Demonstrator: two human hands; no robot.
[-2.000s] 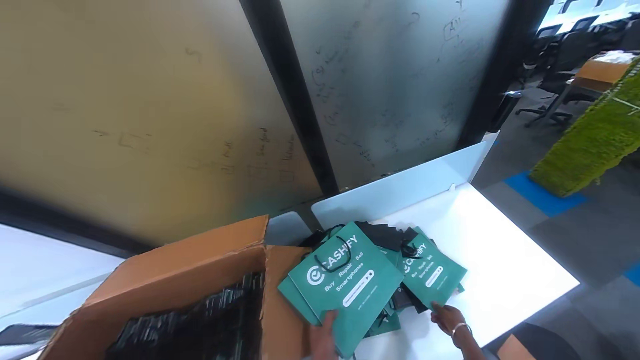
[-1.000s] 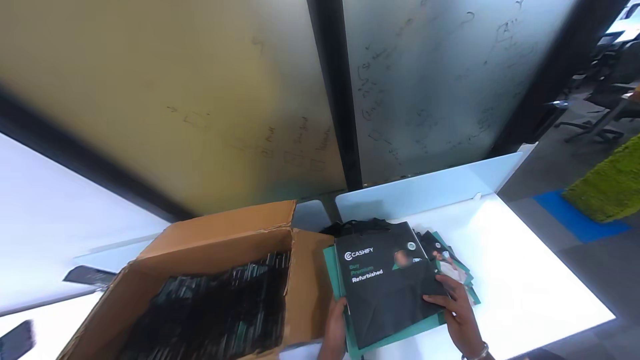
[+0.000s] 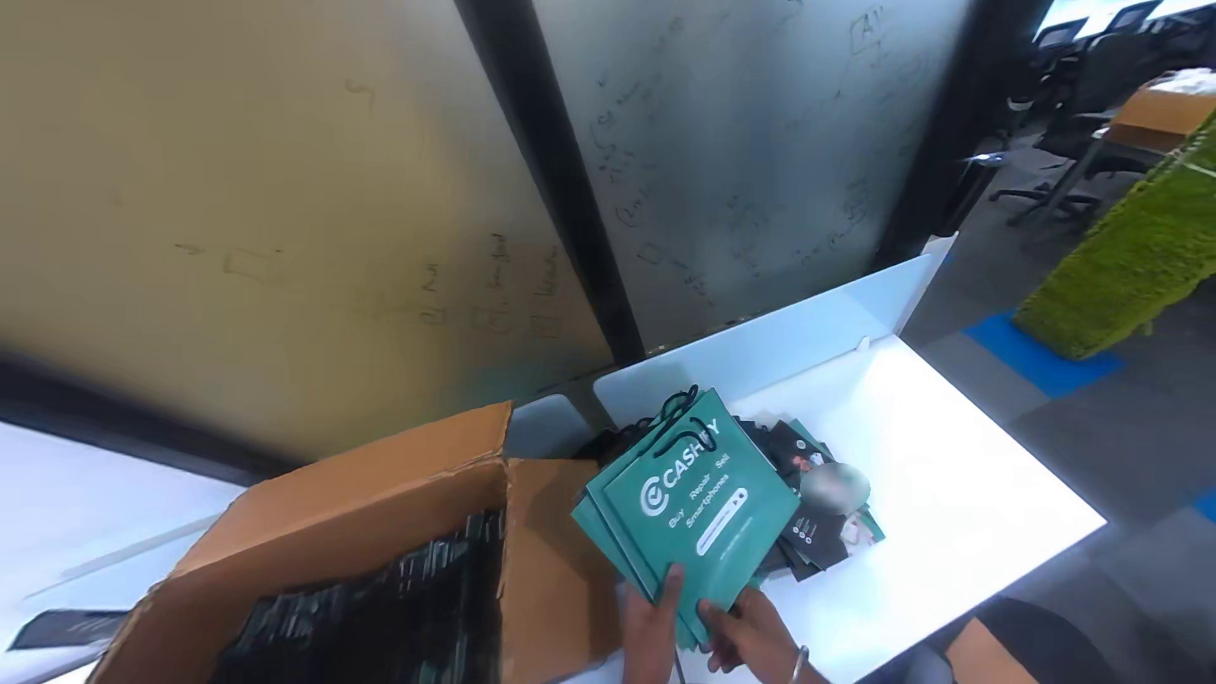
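A small stack of green paper carrier bags [image 3: 708, 503] with black cord handles is tilted above the white desk. My left hand [image 3: 652, 622] grips its lower edge, thumb on the front face. At the lower right corner, my right hand [image 3: 746, 632] pinches the bags between thumb and fingers; a metal bangle is on that wrist. Behind and to the right lies a loose pile of black and green paper bags [image 3: 812, 537]. To the left, an open cardboard box [image 3: 560, 560] holds many dark, tightly packed items [image 3: 380, 617], which look like folded bags in plastic.
The white desk [image 3: 969, 475] extends right, with a low white divider [image 3: 779, 347] along its back. Behind stands a frosted glass partition [image 3: 741, 161] with faint marker writing. A dark flat device [image 3: 71, 627] lies at far left. Office chairs and a green turf panel [image 3: 1121, 256] are farther right.
A black bag face showed on top of the held stack a second ago; now a green face shows. My right hand has moved from the stack's right side to its lower corner.
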